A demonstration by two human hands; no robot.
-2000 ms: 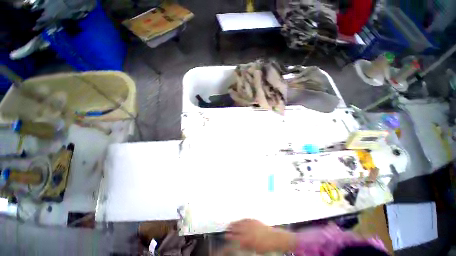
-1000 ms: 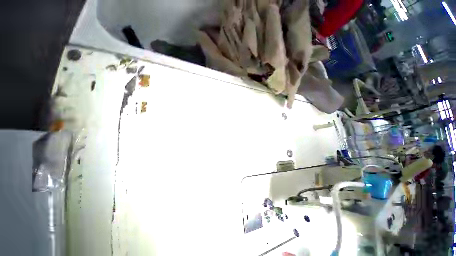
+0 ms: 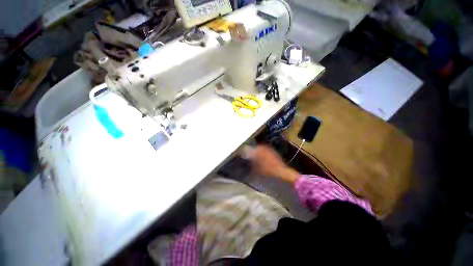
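The white sewing machine (image 3: pixel 192 67) with blue lettering stands on the white table (image 3: pixel 129 171). A bright blue guard (image 3: pixel 108 122) is left of its needle area. Yellow-handled scissors (image 3: pixel 246 105) and small black snips (image 3: pixel 272 91) lie right of the needle. My right hand (image 3: pixel 267 161) is blurred at the table's front edge, below the scissors; its fingers and any hold are unclear. My left sleeve shows at the bottom, but my left hand cannot be made out. Striped beige-grey cloth (image 3: pixel 236 218) lies over my lap.
A dark phone (image 3: pixel 309 129) with a white cable lies on a brown board (image 3: pixel 358 145) at the right. A white panel (image 3: pixel 383 87) lies beyond it. A white tub (image 3: pixel 65 101) and heaped grey-brown cloth (image 3: pixel 93 54) are behind the table. A control panel (image 3: pixel 205 10) tops the machine.
The view has swung from the tabletop and cloth tub toward the machine's front and my lap. My right hand, absent one second ago, shows again at the table edge. The phone has come into view.
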